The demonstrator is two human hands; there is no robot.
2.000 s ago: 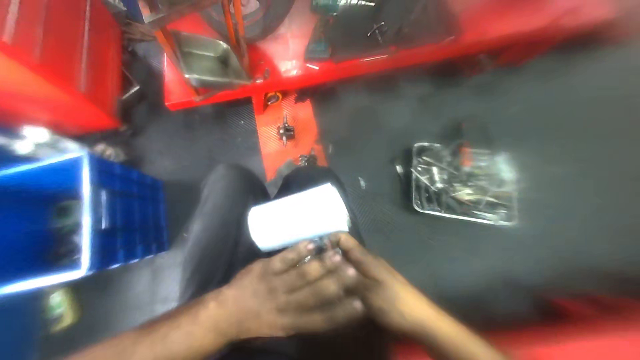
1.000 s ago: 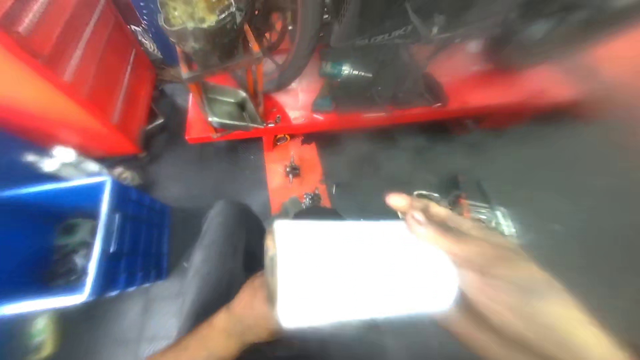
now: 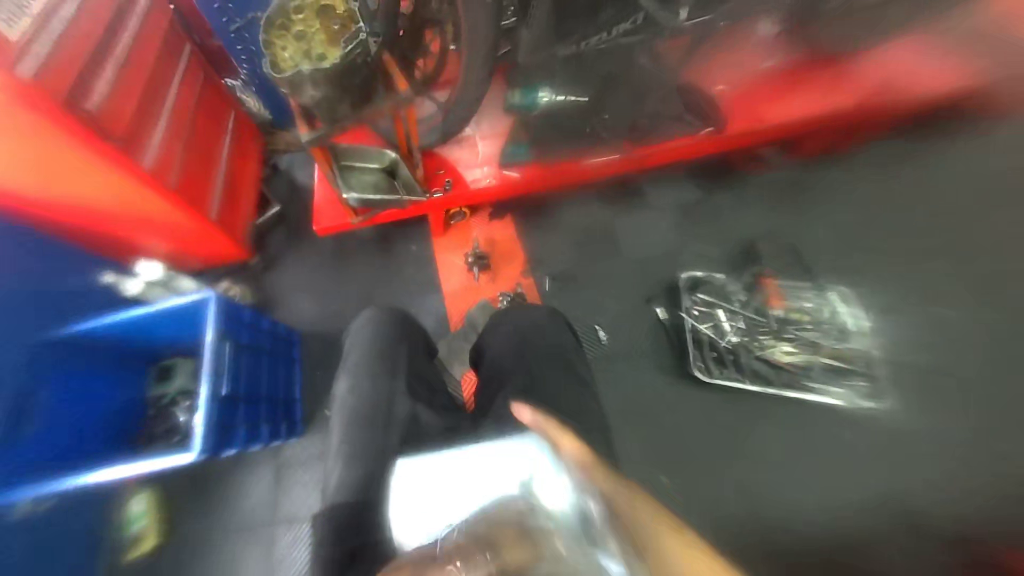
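A shiny white rectangular object [image 3: 460,484], whose exact kind the glare hides, is low in the view over my lap. My right hand [image 3: 596,480] grips its right side, with one finger reaching past the far corner. Blurred at the bottom edge, my left hand [image 3: 472,552] is against the near part of the object. Beyond my knees, small dark metal parts [image 3: 477,260] lie on an orange-red strip [image 3: 456,272] on the floor. To the right, a clear-edged metal or plastic tray [image 3: 768,392] holds many metal tools and a red-orange piece [image 3: 772,294].
Left stands a blue plastic crate [image 3: 256,376] with parts inside, below a red tool cabinet [image 3: 184,120]. Ahead is a red raised platform [image 3: 552,172] bearing a metal pan [image 3: 376,172], a motorcycle wheel [image 3: 476,64] and a teal power tool [image 3: 528,100].
Both hands and the white object have moved down and left in the view, nearer my body. The tool tray, partly covered by my right hand a second ago, shows fully.
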